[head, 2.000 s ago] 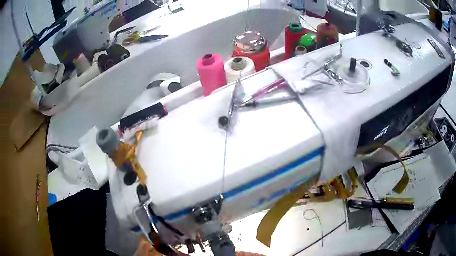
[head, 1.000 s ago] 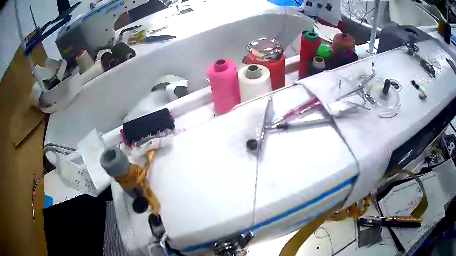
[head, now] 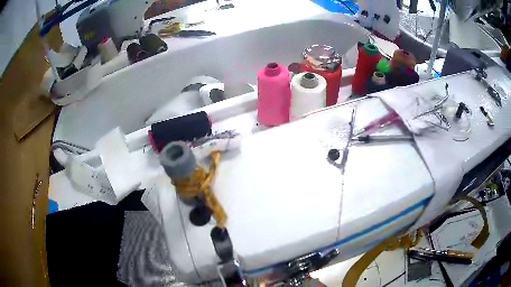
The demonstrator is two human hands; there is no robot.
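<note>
A black fabric piece (head: 84, 244) lies at the lower left, with finely lined grey cloth (head: 144, 246) beside it. Both run up to the left end of the white sewing machine head (head: 280, 196). The needle area is cut off by the bottom edge. A grey spool (head: 180, 162) wrapped in yellow cloth stands on the arm's left end. White cloth (head: 434, 140) is tied round the arm, with slim tools (head: 386, 132) on top. Neither of my hands is visible.
Behind the arm stand a pink thread cone (head: 273, 95), a white cone (head: 308, 96) and a red jar (head: 330, 75). A dark oblong (head: 182, 130) lies in the trough. Yellow tape (head: 370, 263), papers (head: 459, 230) and pens (head: 442, 257) are at lower right. Brown board (head: 19, 190) is at left.
The view has shifted, so the machine head and cones sit further right and the needle end has dropped towards the bottom edge. More of the grey lined cloth shows at lower left.
</note>
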